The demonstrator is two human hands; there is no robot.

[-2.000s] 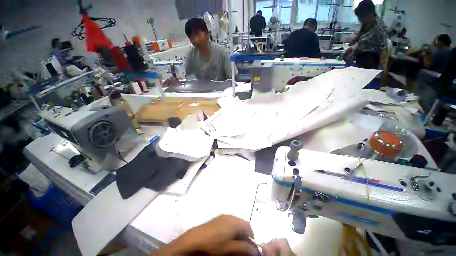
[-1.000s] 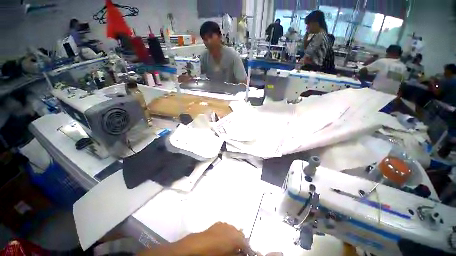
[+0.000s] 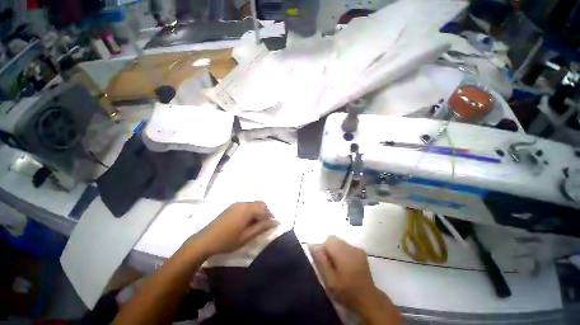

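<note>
A dark garment panel (image 3: pixel 273 285) hangs over the table's front edge between my hands, with a pale cloth layer (image 3: pixel 245 255) along its upper left part. My left hand (image 3: pixel 236 227) rests on the pale layer with fingers curled; the fingertips seem to pinch its edge. My right hand (image 3: pixel 340 266) is at the panel's right edge, fingers bent at a thin pale strip; whether it grips is unclear. The white sewing machine head (image 3: pixel 407 143) is to the right, its needle area (image 3: pixel 355 209) just above my right hand.
Yellow-handled scissors (image 3: pixel 425 236) and a black-handled tool (image 3: pixel 490 263) lie right of the needle. A white curved piece (image 3: pixel 189 129) lies on dark cut pieces (image 3: pixel 137 174) at left. Paper patterns (image 3: pixel 318 82) and an orange-red lidded jar (image 3: pixel 470 101) are behind. Pens (image 3: pixel 464 153) lie on the machine head.
The view has tilted down. The dark panel and my right hand now show clearly; before, only its fingertips showed at the bottom edge. My hands are now apart.
</note>
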